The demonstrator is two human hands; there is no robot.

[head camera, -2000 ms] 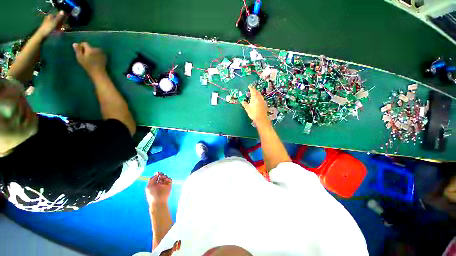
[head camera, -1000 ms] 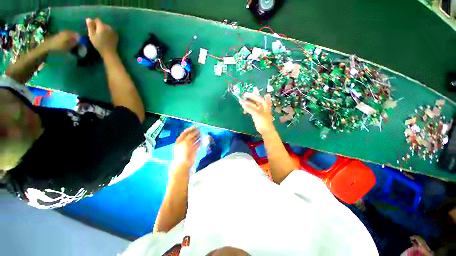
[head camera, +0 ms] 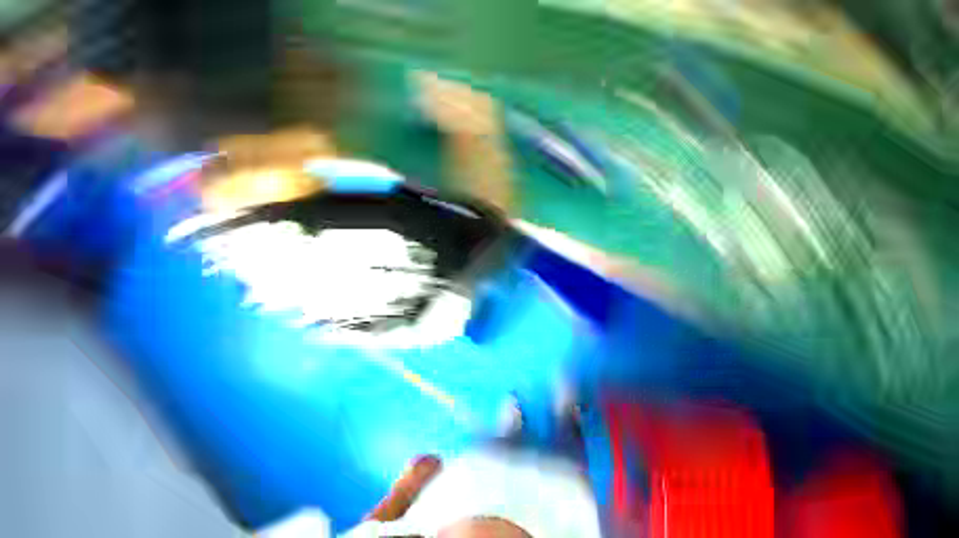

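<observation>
The whole view is strongly smeared. The green bench (head camera: 620, 236) runs from the upper middle to the right. Pale streaks (head camera: 768, 210) on it look like the heap of wired circuit boards, but single pieces cannot be told apart. A small skin-coloured shape (head camera: 408, 490) shows at the bottom beside my white clothing; I cannot tell whether it is part of my left hand or arm. My right hand is not in view. Nothing held can be made out.
A person in black and white clothing (head camera: 347, 257) stands at the bench on the left, a forearm (head camera: 473, 142) reaching over it. Blurred red stools (head camera: 710, 473) are at the lower right. The blue floor (head camera: 284, 389) and a grey surface (head camera: 84, 420) lie lower left.
The view has swung left and blurred. The other person is now nearer the middle, the stools lower. My right hand has left the view, and the motor units are no longer distinguishable.
</observation>
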